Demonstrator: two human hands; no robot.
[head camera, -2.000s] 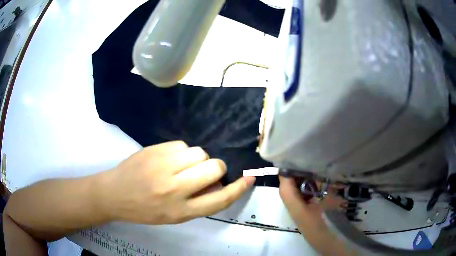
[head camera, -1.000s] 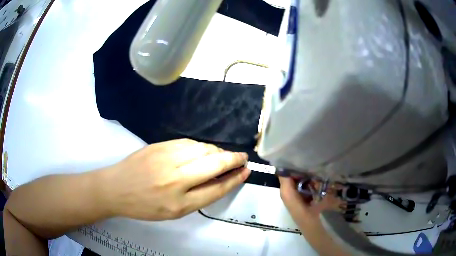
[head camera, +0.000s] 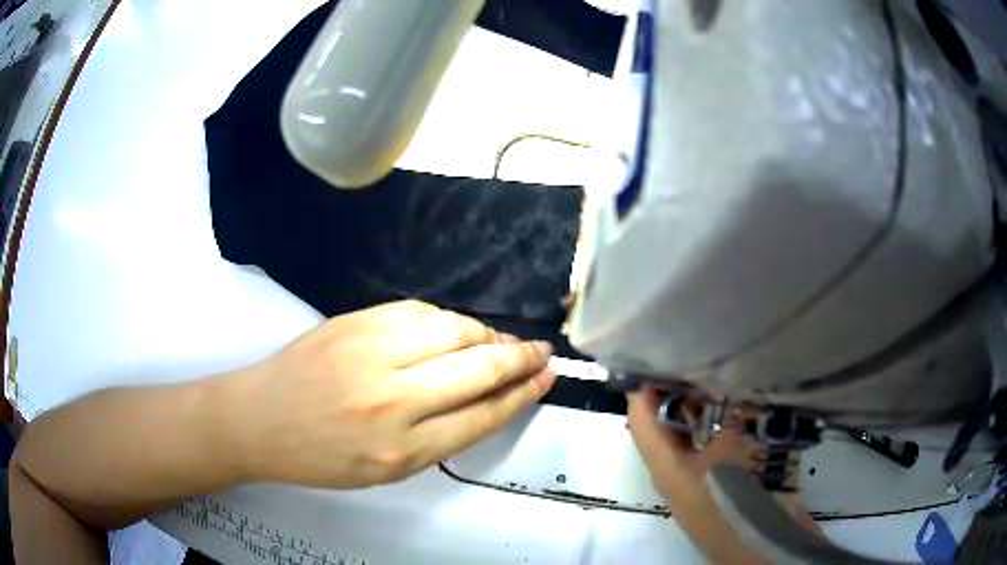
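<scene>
The black fabric piece (head camera: 475, 243) lies in a wide angled band on the white table, running under the sewing machine head (head camera: 773, 210). A white label (head camera: 580, 370) lies on the cloth near its front edge, its right end at the small metal parts under the head. My left hand (head camera: 375, 397) rests on the cloth, its fingertips closed together on the label's left end. My right hand (head camera: 685, 475) is partly hidden behind the machine's metal parts and a grey curved part; its fingertips are by the presser foot area, and what they hold cannot be seen.
A rounded grey-white tube (head camera: 370, 99) hangs left of the head. Small black snips (head camera: 887, 448) lie right of the needle area. A blue tag (head camera: 935, 537) is at the lower right. Printed scale markings (head camera: 248, 537) run along the table's front edge.
My left fingertips have closed together on the label's left end, where one finger was extended beside it. The label and the cloth's front edge have shifted slightly away from me. My right hand has moved slightly right.
</scene>
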